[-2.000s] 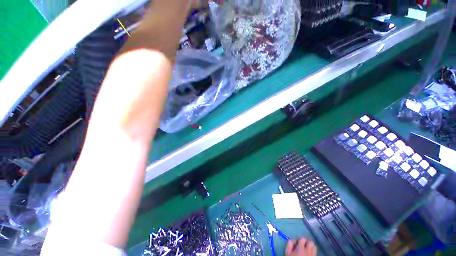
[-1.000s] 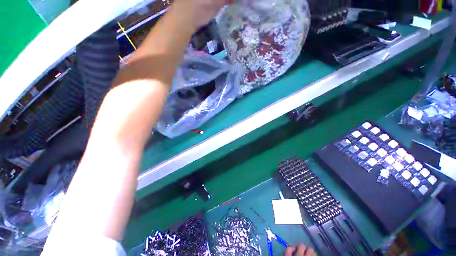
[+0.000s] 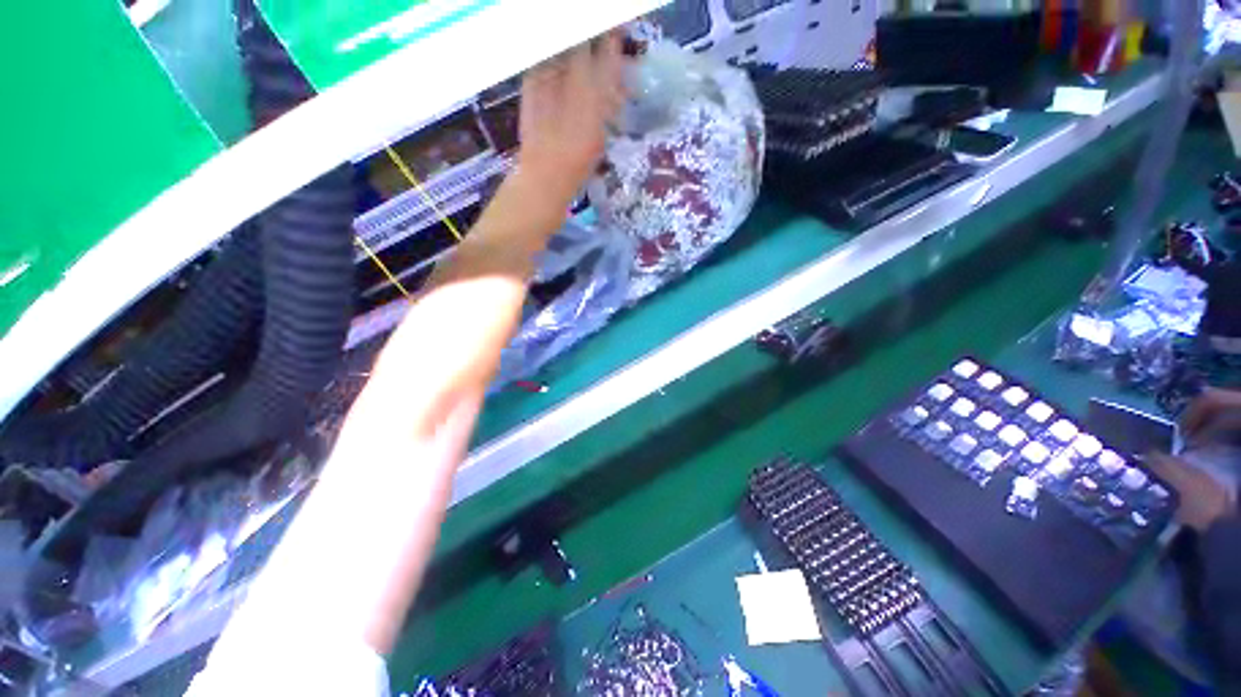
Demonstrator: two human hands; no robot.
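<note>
My left hand (image 3: pixel 574 109) reaches up from the lower left to the shelf. It is at the upper left side of a clear plastic bag (image 3: pixel 687 177) full of small white and dark red parts. The fingers overlap the bag's edge, and their grip is unclear. My right hand is not in view. On the bench below, a heap of small silver and dark parts (image 3: pixel 637 665) and a darker heap (image 3: pixel 510 667) are cut off by the bottom edge. The blue-handled pliers (image 3: pixel 742 678) show only in part.
The shelf's pale rail (image 3: pixel 708 334) crosses the view. Stacked fixtures (image 3: pixel 844 552), a paper note (image 3: pixel 777 607) and a black tray with white square parts (image 3: pixel 1014 497) lie on the bench. Another person's hands (image 3: pixel 1198 456) are at the right edge. A ribbed black hose (image 3: pixel 306 286) hangs at left.
The view has shifted. My left hand, cut off at the top before, now shows beside the bag. My right fingertips, seen near the pliers before, have left the picture.
</note>
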